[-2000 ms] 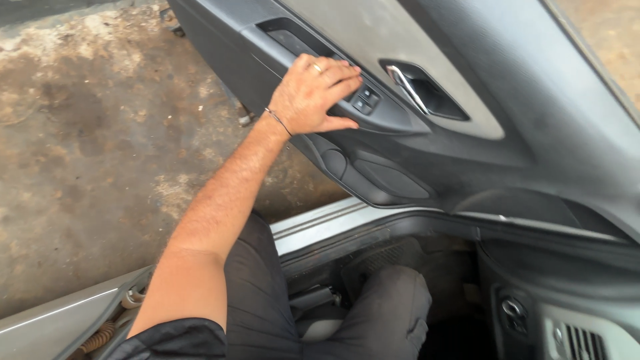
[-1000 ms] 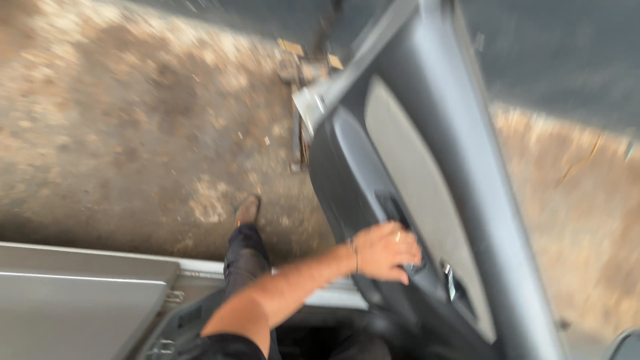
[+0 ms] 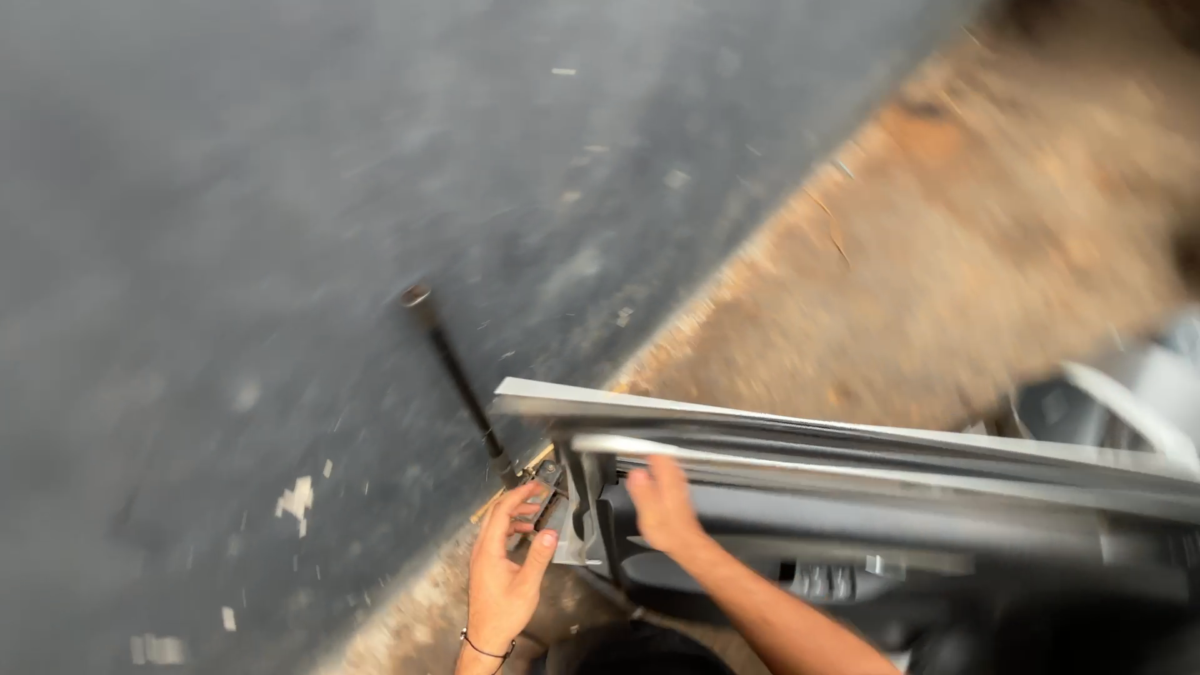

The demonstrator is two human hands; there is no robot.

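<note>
My left hand [image 3: 506, 572], with a dark bracelet at the wrist, is raised beside the end edge of the car door [image 3: 844, 469]. Its fingers are apart and nothing shows in it. My right hand [image 3: 667, 506] is at the top edge of the door, near the same end; blur hides whether it touches or grips the edge. The door's dark inner panel and window switches face me. Past my left hand, a dark tubular metal bar [image 3: 459, 375] rises at a slant from a metal device [image 3: 551, 492] partly hidden behind my fingers and the door end.
A dark grey floor strip [image 3: 234, 281] with pale specks and flakes borders a stained brown floor [image 3: 872, 309] along a diagonal edge. A blurred pale and dark object [image 3: 1116, 403] stands at the right, beyond the door.
My left hand has left the switch area of the door's inner panel and is now by the door's end. My right hand has come into view. The view has swung round strongly.
</note>
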